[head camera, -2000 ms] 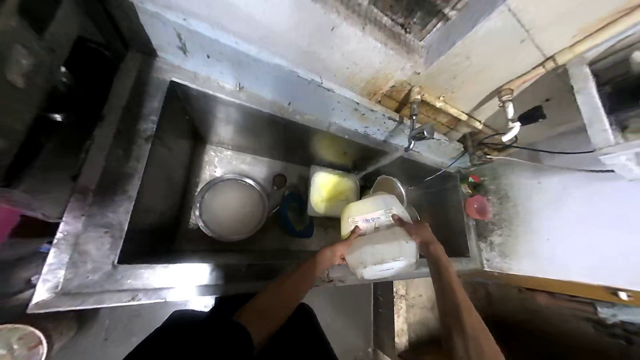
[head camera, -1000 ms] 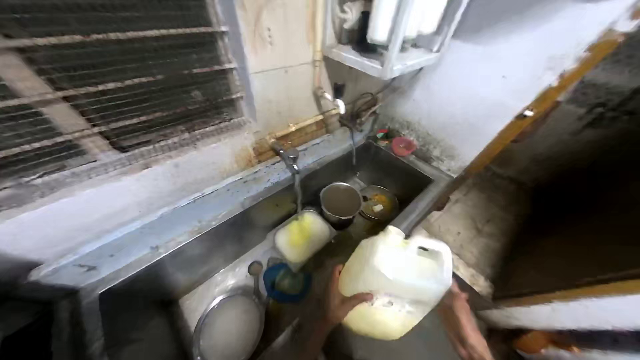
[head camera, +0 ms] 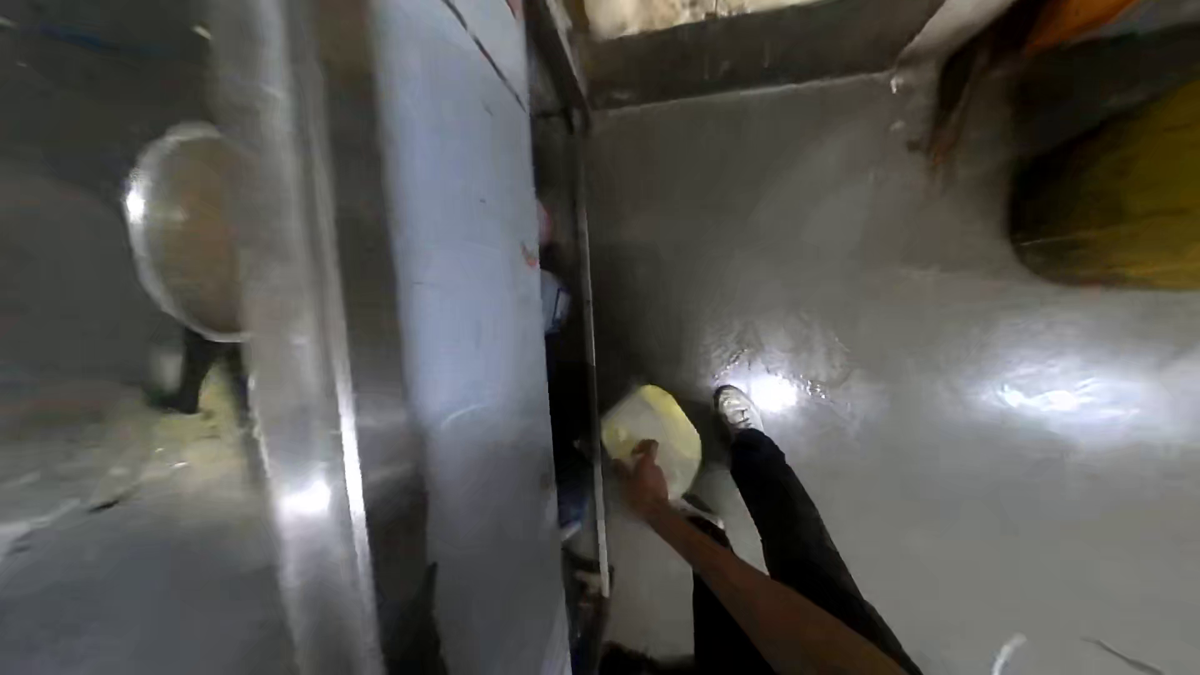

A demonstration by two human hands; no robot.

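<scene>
Near the floor, beside the sink's underside, is a pale yellowish plastic jug [head camera: 677, 436], blurred. What appears to be my right hand [head camera: 649, 478] is shut on its upper side, where the handle seems to be, and the fingers hide that part. Whether the jug's base touches the floor I cannot tell. My left hand is out of view. My shoes and dark-clad legs are just right of the jug.
A steel sink rim [head camera: 309, 375] and its front panel [head camera: 469, 328] run down the left, with a round metal basin [head camera: 192, 234] inside. Dark items sit underneath. The grey floor [head camera: 891, 281] looks wet; a large yellow object [head camera: 1125, 197] stands right.
The jug has gone from above the sink's edge to low beside it. Two hands were on it earlier; one shows now. The view has swung down and right towards the floor.
</scene>
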